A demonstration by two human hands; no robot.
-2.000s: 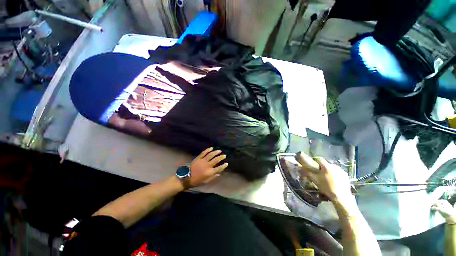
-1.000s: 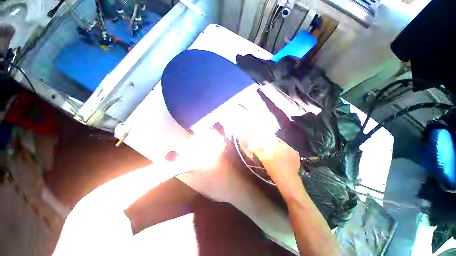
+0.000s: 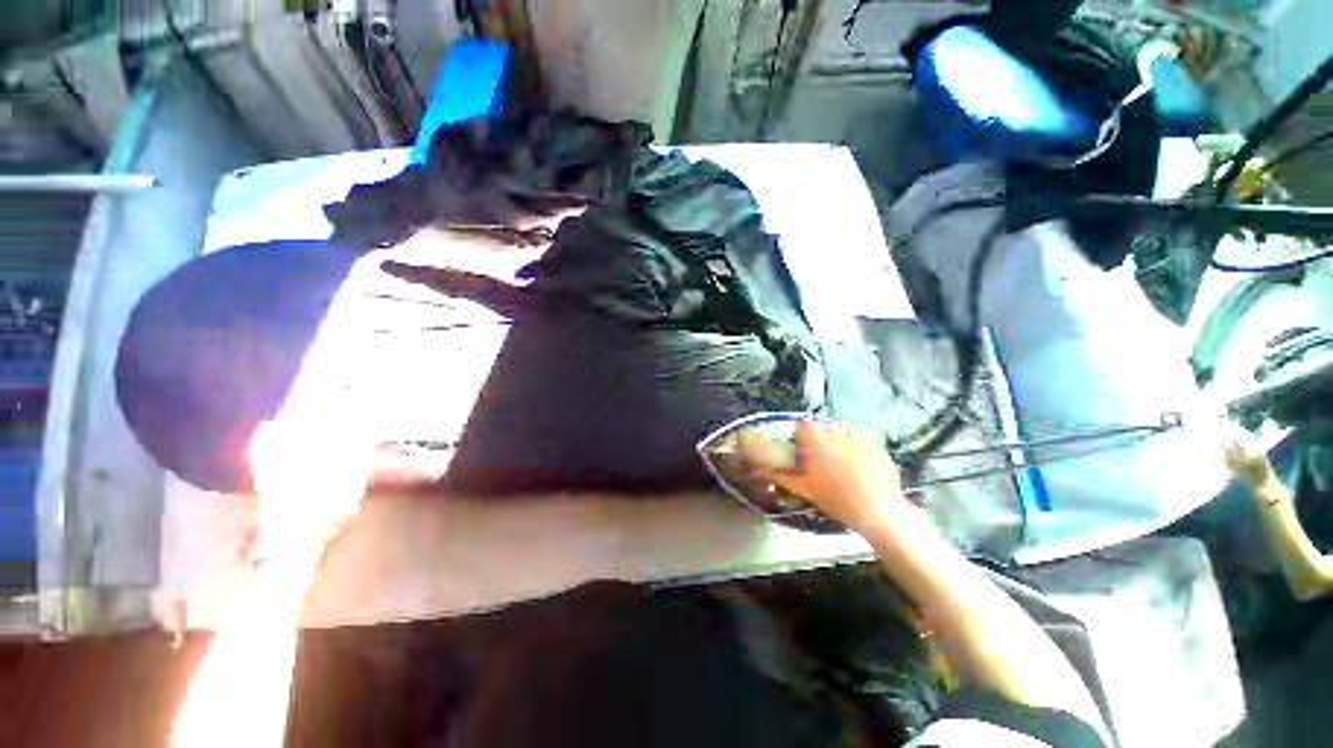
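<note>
A dark garment lies over the dark blue padded form, with its far part bunched behind. Its left part is washed out by sunlight. My right hand is closed around the handle of a steam iron, at the garment's near right edge, beside the grey rest mat. The iron's pointed tip faces left. My left hand is at the garment's near left edge, overexposed by sunlight, so its fingers cannot be made out.
The white table top lies under the form. A blue block stands behind the garment. Hose and cord run right from the iron. A blue strip lies beside the mat. Another person's hand is at the right; a blue pad is behind.
The iron left its place right of the garment, was over the garment's left part one second ago, and is now back at the near right edge. My left hand moved left. The view has turned.
</note>
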